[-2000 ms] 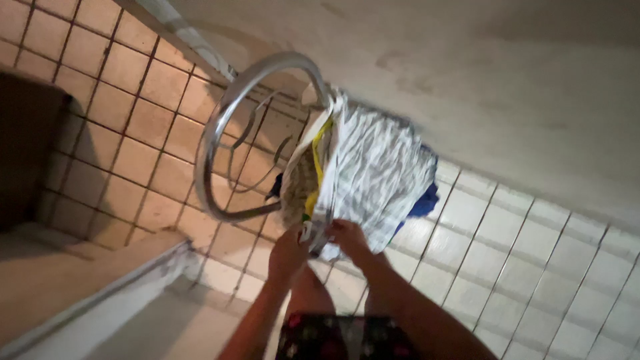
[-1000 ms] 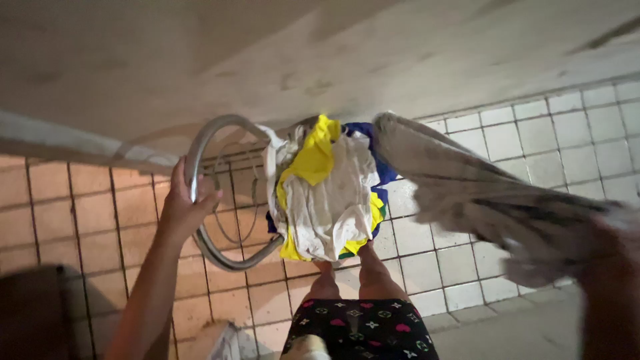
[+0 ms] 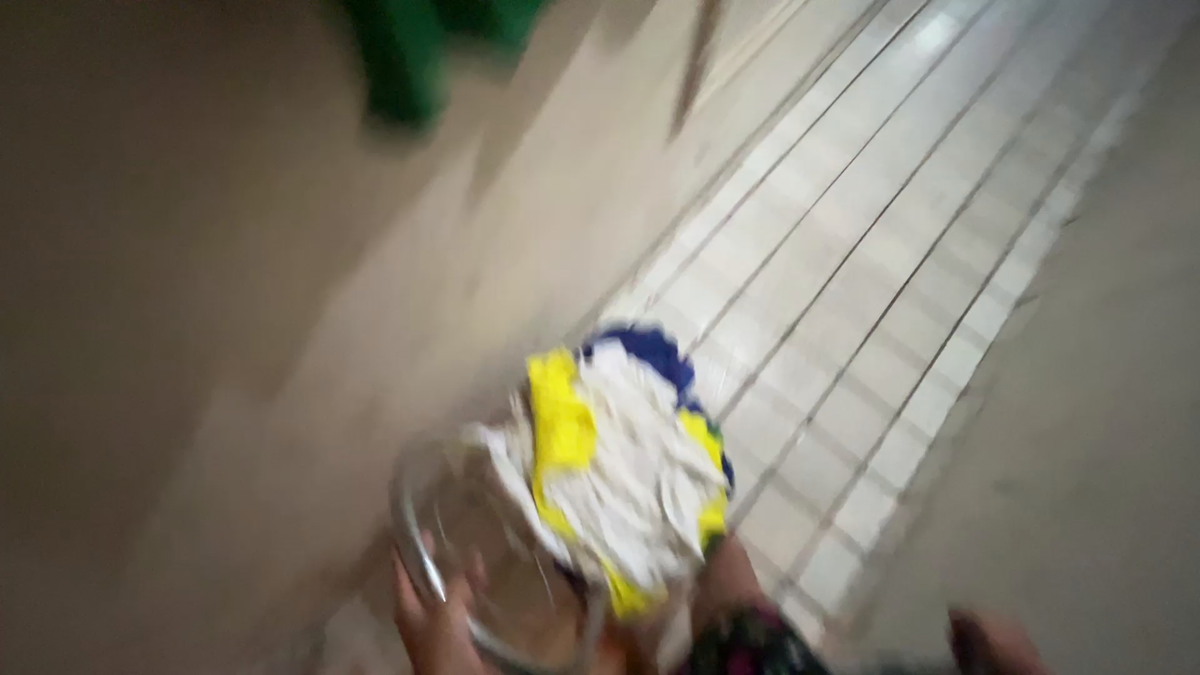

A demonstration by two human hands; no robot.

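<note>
My left hand [image 3: 436,609] is closed around a curved metal tube [image 3: 410,544] at the lower left. Beside the tube lies a heap of cloth: a white piece [image 3: 637,469] on top, yellow pieces [image 3: 561,412] at its sides and dark blue cloth [image 3: 652,352] at the far edge. What holds the heap up is hidden. At the bottom right edge, my right hand [image 3: 994,642] is partly in view and blurred; no cloth shows at it, and its fingers cannot be made out.
A pale wall [image 3: 422,281] runs along the left of the tiled floor [image 3: 872,244], and another pale surface [image 3: 1106,422] borders it on the right. Blurred green cloth [image 3: 398,66] hangs at the top left. My legs are just below the heap.
A grey-white cloth stretched from the heap towards my right hand one second ago; it is out of view now. My left hand has stayed on the metal tube. The view has swung strongly.
</note>
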